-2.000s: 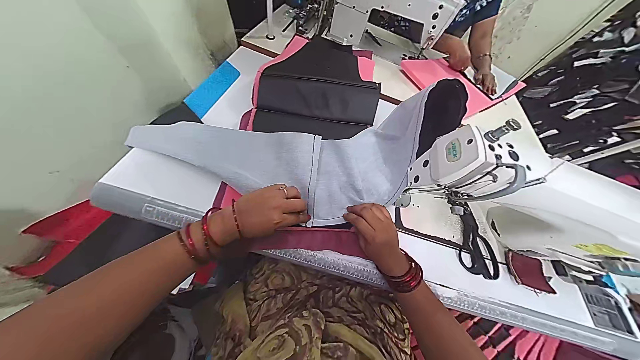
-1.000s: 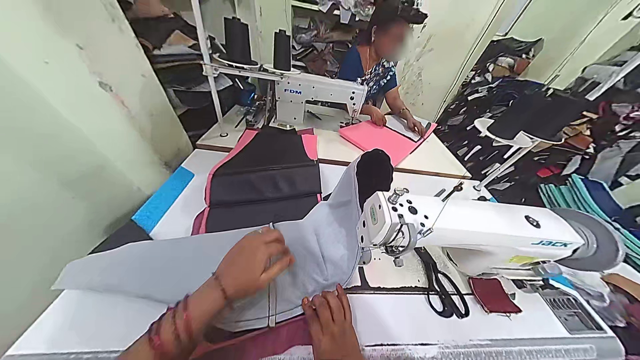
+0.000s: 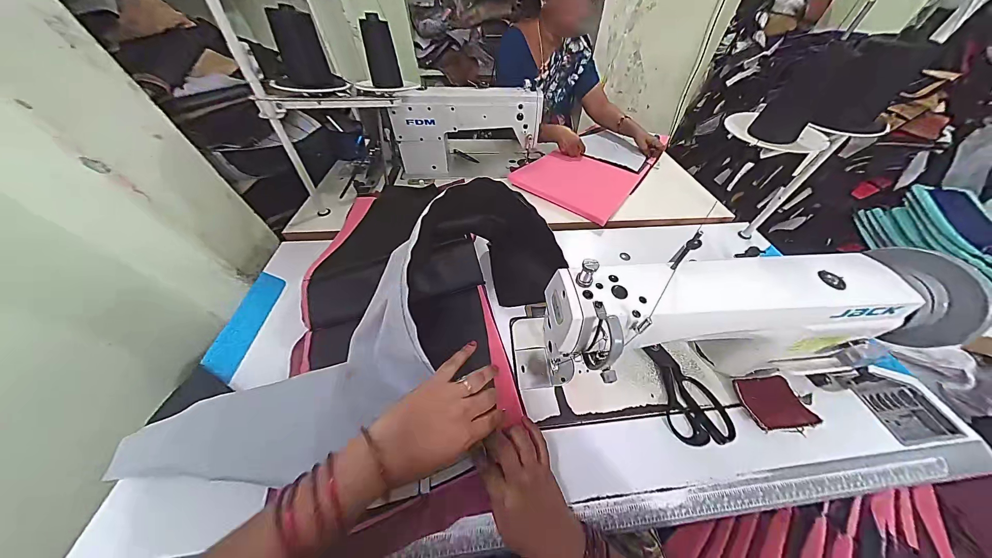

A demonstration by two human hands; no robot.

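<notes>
A grey and black fabric piece (image 3: 364, 364) with a pink strip (image 3: 500, 356) along its edge lies across the white sewing table, left of a Jack sewing machine (image 3: 736, 298). My left hand (image 3: 438, 422) rests on the piece with its fingers spread, the fingertips on the black side beside the pink strip. My right hand (image 3: 527, 488) has its fingers bent at the lower end of that strip, close to my left hand; its thumb is partly hidden, and a firm grip cannot be made out. Maroon fabric (image 3: 434, 511) shows under my wrists at the table's front edge.
Black-handled scissors (image 3: 694, 411) and a maroon scrap (image 3: 775, 403) lie below the machine arm. A transparent ruler (image 3: 759, 492) runs along the front edge. Behind stands an FDM sewing machine (image 3: 465, 116), where a co-worker (image 3: 573, 85) handles a pink sheet (image 3: 577, 182). Thread cones (image 3: 298, 46) stand back left.
The piece's right part has been turned over, so its black side and pink edge now show. My left hand has come down onto it from above the grey side. The view has tilted up since the first frame.
</notes>
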